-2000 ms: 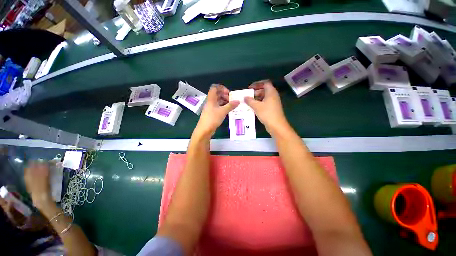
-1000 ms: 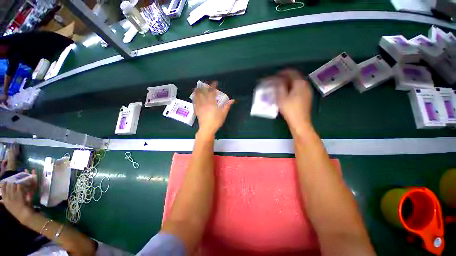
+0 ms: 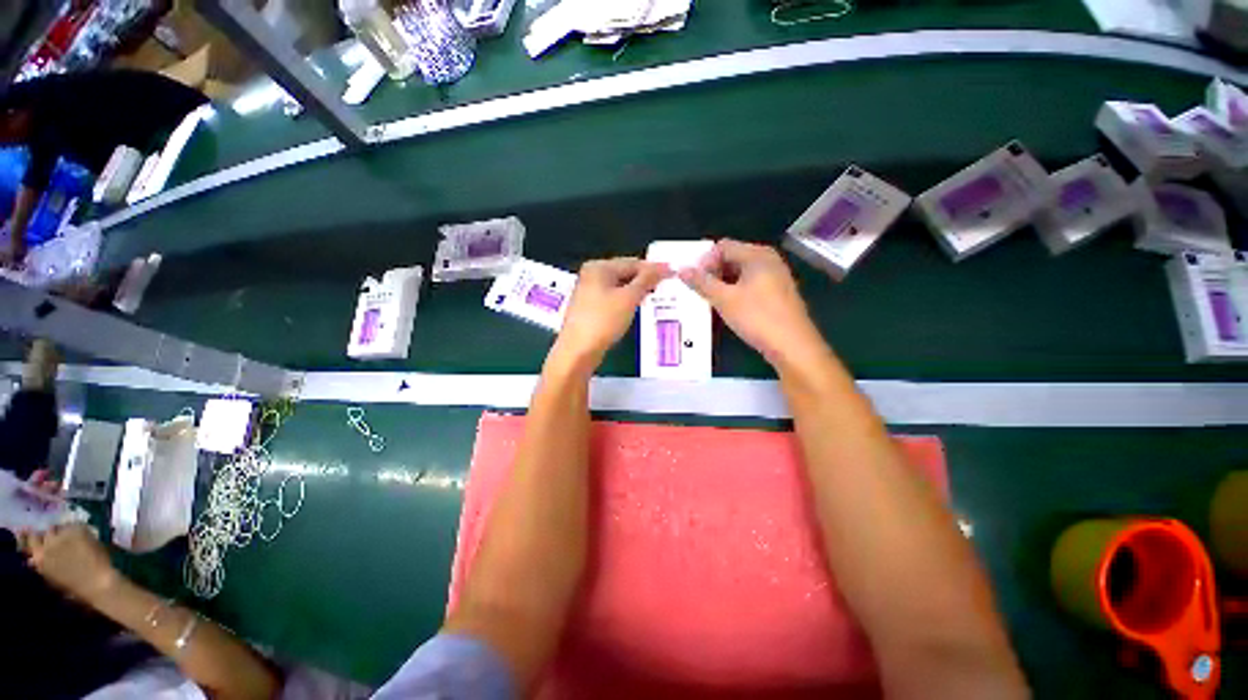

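A white retail box (image 3: 676, 335) with a purple rectangle lies upright in front of me on the dark green conveyor belt, near its metal rail. My left hand (image 3: 606, 304) and my right hand (image 3: 749, 290) pinch the white flap (image 3: 680, 256) at its top end with the fingertips. The fingers hide part of the flap. Three similar boxes lie to the left: one beside my left hand (image 3: 535, 294), one behind it (image 3: 479, 248) and one farther left (image 3: 385, 315).
Several boxes lie at right, the nearest one tilted (image 3: 847, 222). A pink mat (image 3: 698, 547) lies under my forearms. An orange tape dispenser (image 3: 1188, 595) stands at right. Tangled pale loops (image 3: 226, 527) and a neighbouring worker's hand (image 3: 71, 558) are at left.
The box in my right hand has been set down at the right. My left hand has brought another box to the middle, and both hands now hold its flap. The belt's boxes have shifted right.
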